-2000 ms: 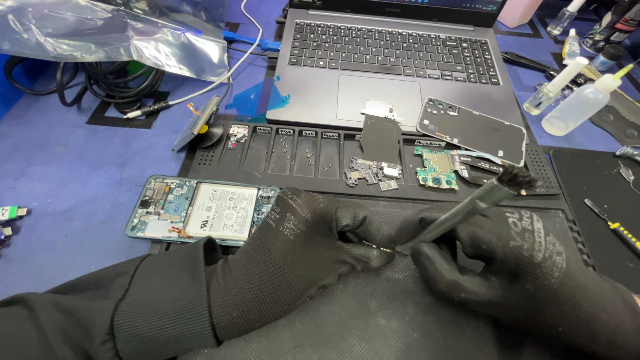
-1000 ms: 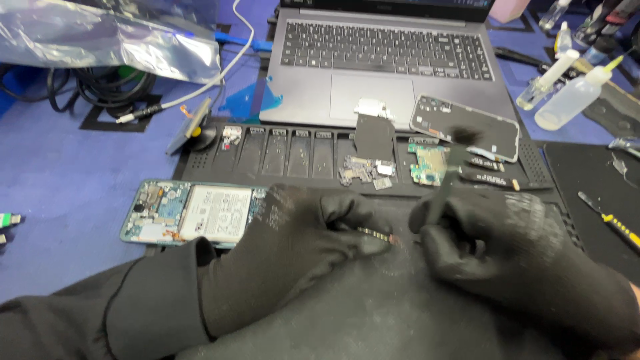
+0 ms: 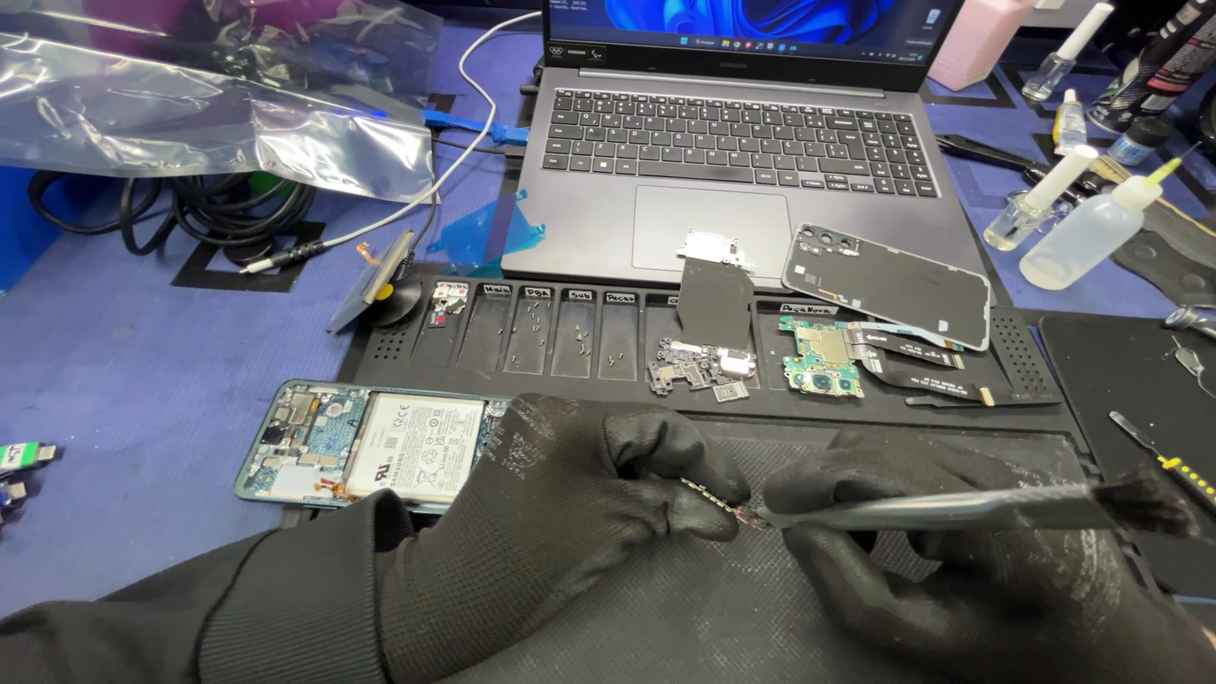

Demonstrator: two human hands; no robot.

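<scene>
Both my hands wear black gloves. Between thumb and fingers, my left hand [image 3: 570, 503] pinches a small, thin circuit board [image 3: 705, 494] seen nearly edge-on. My right hand [image 3: 931, 541] grips a double-ended brush [image 3: 950, 508]; its dark wide bristles point right, and its narrow end meets the right end of the small board. An opened phone body [image 3: 313, 442] with a white battery [image 3: 413, 442] lies partly behind my left hand. Beyond my hands, a green phone circuit board [image 3: 822, 356] with flex cables and several metal shields [image 3: 698, 366] rest on the black tray.
A black sectioned work mat [image 3: 385, 347] holds tiny screws in compartments. Behind it stands an open laptop [image 3: 731, 142], with a phone back cover [image 3: 893, 285] across its front edge. Bottles [image 3: 1092, 228] stand at right, beside a yellow-handled tool [image 3: 1187, 480]. A silvery bag [image 3: 237, 104] and cables [image 3: 209, 209] lie at left.
The brush, upright and apart from the small board one second ago, now lies nearly level with its narrow end at the board. My left hand keeps its pinch.
</scene>
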